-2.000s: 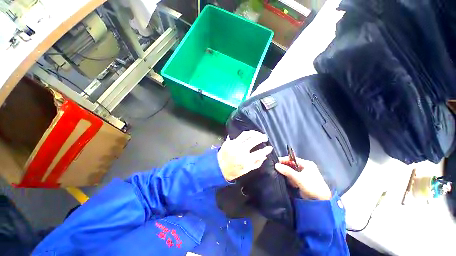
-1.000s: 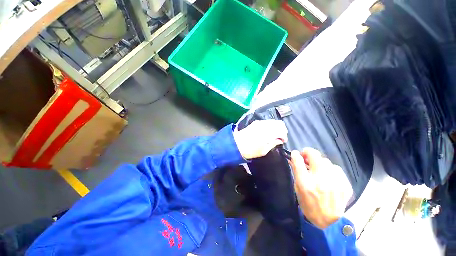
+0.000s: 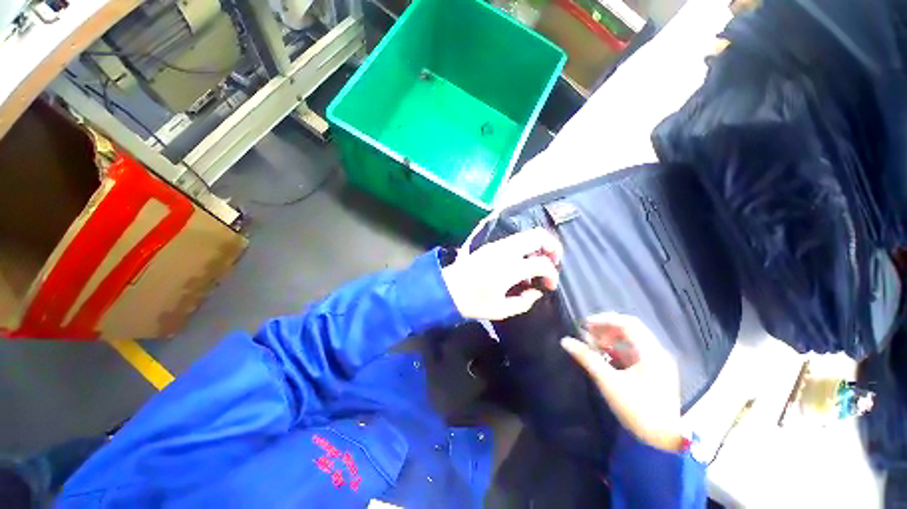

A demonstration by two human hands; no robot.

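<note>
A dark backpack panel (image 3: 627, 263) with a rounded far end, a zip slot and a small greyish tab (image 3: 562, 213) lies over the edge of the white-covered table; its near part hangs dark over my lap. My left hand (image 3: 505, 273) pinches the panel's near edge, fingers curled. My right hand (image 3: 629, 373) is just to the right of it, at the same edge, curled around small reddish thread snips (image 3: 619, 348). The snips are mostly hidden in the palm, and their tip is hard to make out.
A heap of dark bag bodies (image 3: 786, 189) lies on the white table (image 3: 607, 129) at the right. A small clear bottle (image 3: 825, 396) stands at lower right. A green plastic crate (image 3: 398, 169) stands ahead. A carton with red tape (image 3: 149, 268) and a machine frame (image 3: 278, 117) are at left.
Over the last second my left hand has shifted slightly left and down along the edge. My right hand has moved slightly down, and its fingers have curled differently around the snips.
</note>
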